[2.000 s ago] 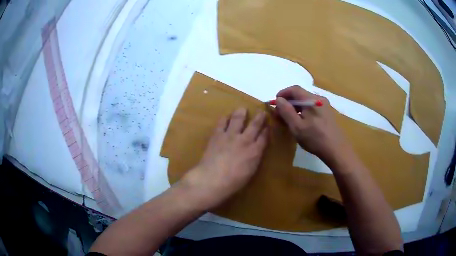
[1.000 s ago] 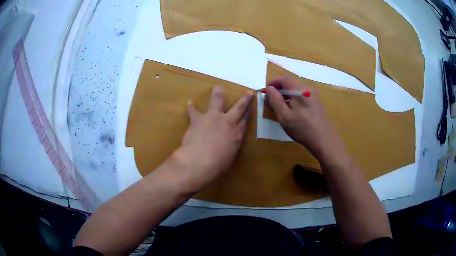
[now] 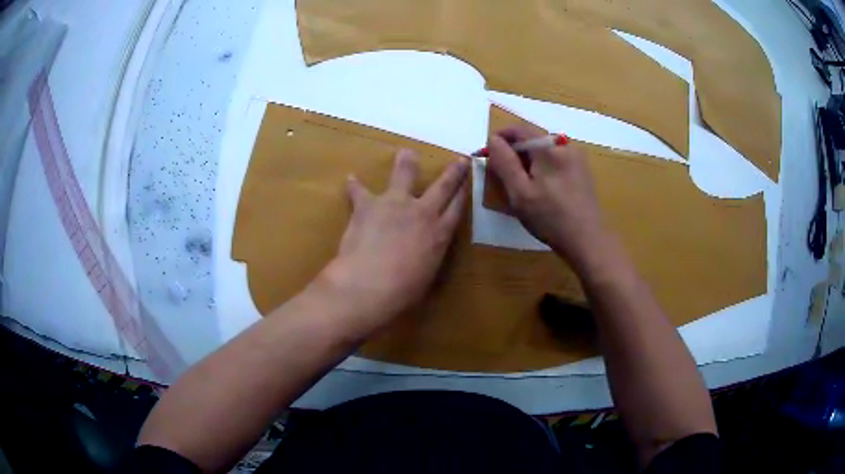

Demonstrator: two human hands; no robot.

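Observation:
A tan card template (image 3: pixel 287 213) lies on a white sheet (image 3: pixel 389 88). My left hand (image 3: pixel 398 231) rests flat on the template with fingers spread, the index fingertip at its upper edge. My right hand (image 3: pixel 542 185) holds a slim pale marking pen (image 3: pixel 533 144) with a red end. The pen's red tip is at the template's edge beside the opening, close to my left index fingertip. A black pattern weight (image 3: pixel 567 317) lies on the template, partly behind my right forearm. A second tan template (image 3: pixel 574 69) lies farther off, cut off by the top edge.
A clear ruler with a pink-red grid (image 3: pixel 79 218) lies at the left on white material (image 3: pixel 56 287). Crinkled translucent plastic (image 3: pixel 23 56) is at the far left. The speckled table top (image 3: pixel 190 167) shows between. Dark long objects and small tan pieces (image 3: pixel 819 304) lie along the right edge.
The view has shifted, so the templates sit farther left and higher in the picture. My left fingers have spread. The pen tip has moved along the edge to the opening's corner.

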